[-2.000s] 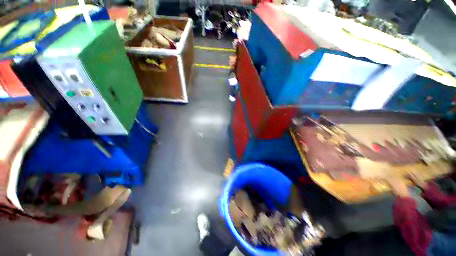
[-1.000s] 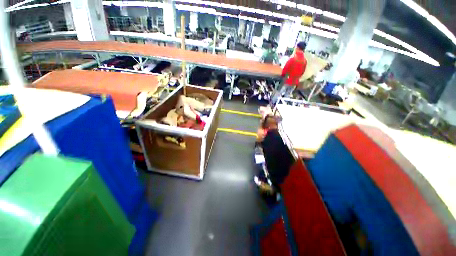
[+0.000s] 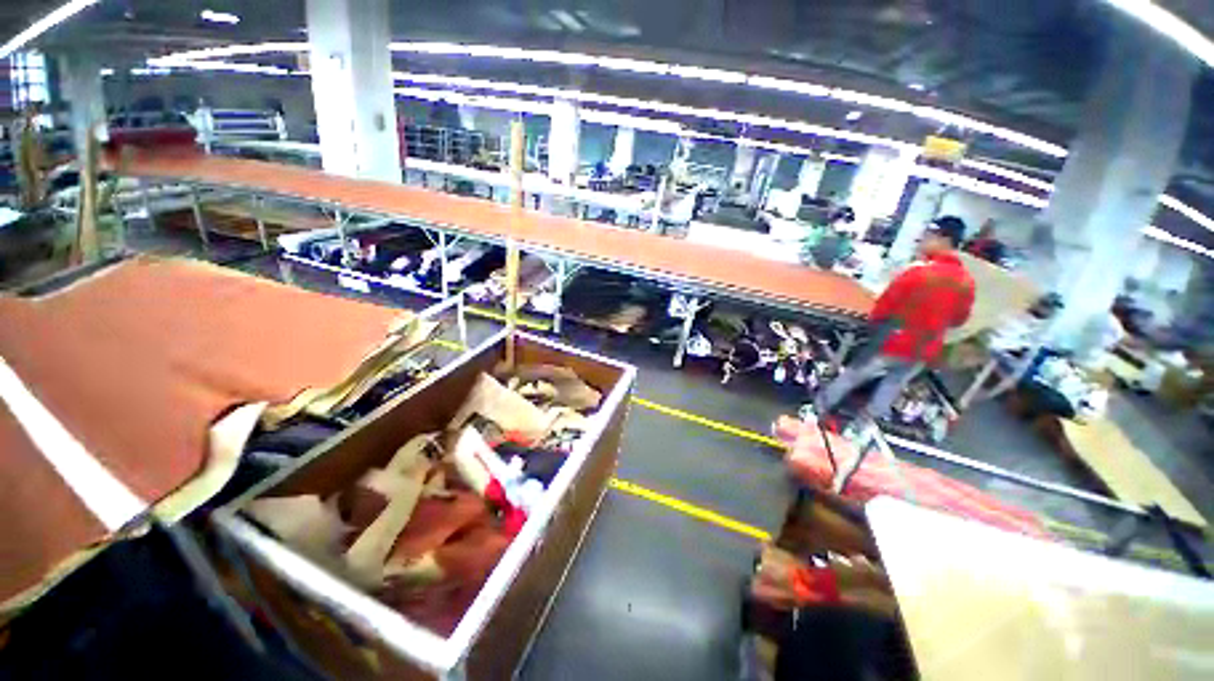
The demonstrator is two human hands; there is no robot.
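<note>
Neither of my hands is in the picture. A large brown open box with pale metal edges (image 3: 573, 532) stands nearest in front of me, left of the aisle. It is filled with tan, rust and white scraps (image 3: 413, 512). To its left, a rust-orange sheet (image 3: 160, 346) covers a table, with ragged tan layers along its edge. A pale tabletop (image 3: 1052, 599) is at the lower right.
A grey floor aisle with yellow lines (image 3: 692, 508) runs between the box and the right-hand table. A long rust-orange table (image 3: 612, 244) crosses behind, with rolls beneath. A person in red (image 3: 921, 313) stands at the right near pink-red material (image 3: 905, 482).
The view has moved forward along the aisle. The box is nearer and larger, the green cabinet and blue machine have left the picture, and the person in red appears closer.
</note>
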